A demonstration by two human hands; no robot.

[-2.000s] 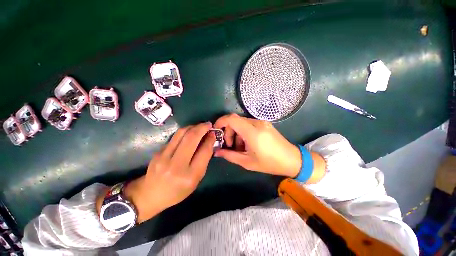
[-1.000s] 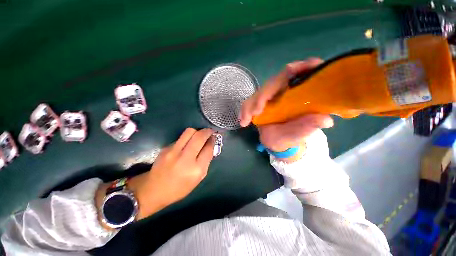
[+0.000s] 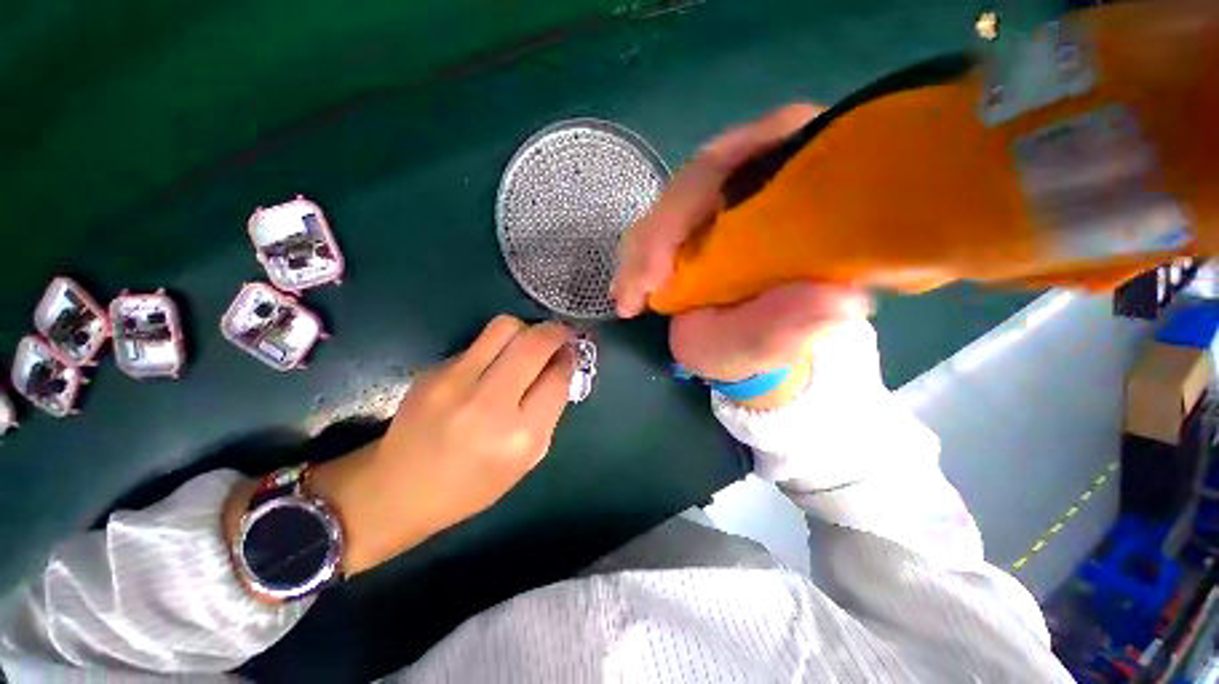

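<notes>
My left hand holds a small device housing between thumb and fingertips over the mat; only its pale edge shows. My right hand is wrapped around a large orange electric screwdriver, whose rear end runs out at the upper right. The screwdriver's tip is hidden or too small to make out near the screw dish. The round, perforated silver screw dish lies just beyond both hands, partly covered by the right fingers.
Several pink-rimmed housings lie at the left, among them one at the back and one at the far left. A small tan scrap is at the upper right. The bench edge, brown box and blue items are at the right.
My right hand left the housing and took hold of the orange screwdriver, now raised over the bench's right side. My left hand still holds the housing. The view has shifted, moving bench items leftward.
</notes>
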